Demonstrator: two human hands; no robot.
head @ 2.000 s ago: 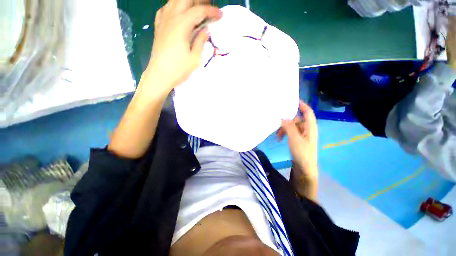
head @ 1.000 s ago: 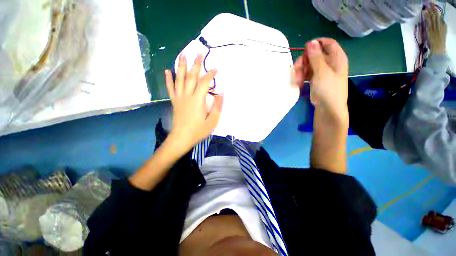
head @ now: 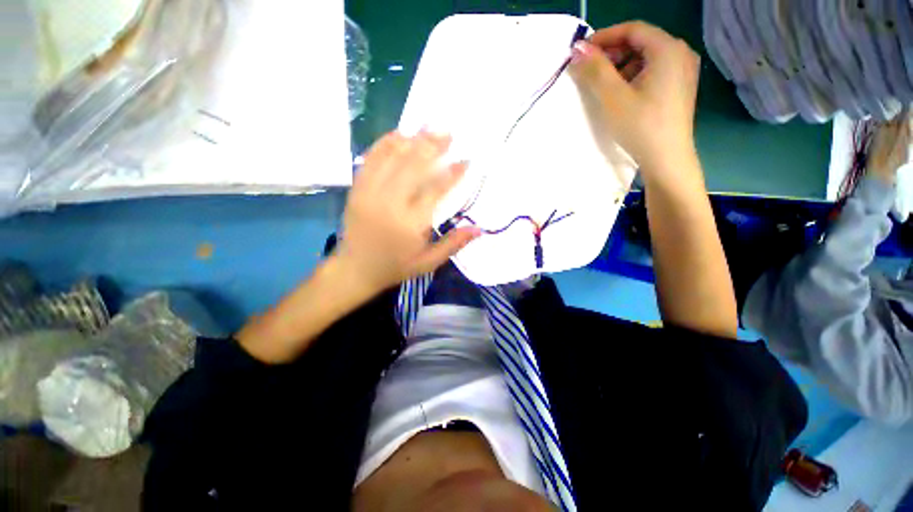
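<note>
The white six-sided plastic housing (head: 521,150) lies at the bench edge in front of me. My right hand (head: 641,85) pinches a small black connector (head: 580,36) at the housing's top right corner. Thin dark and red wires (head: 541,95) run from it down-left across the housing towards my left hand. My left hand (head: 405,205) lies with spread fingers on the housing's left side, its fingertips by a dark piece at the edge. From there a wire runs right to a short branching end with a black tip (head: 539,250) near the lower edge.
The green bench top (head: 385,100) lies behind the housing. A housing stack (head: 801,55) leans at the upper right. A clear plastic bag (head: 130,80) lies on a white sheet (head: 280,150) at left. Wrapped bundles (head: 90,405) are at lower left. A neighbour's grey sleeve (head: 826,300) is at right.
The housing has turned. My right hand has moved from the wires at its right side up to the connector at the top corner. My left hand has moved slightly down.
</note>
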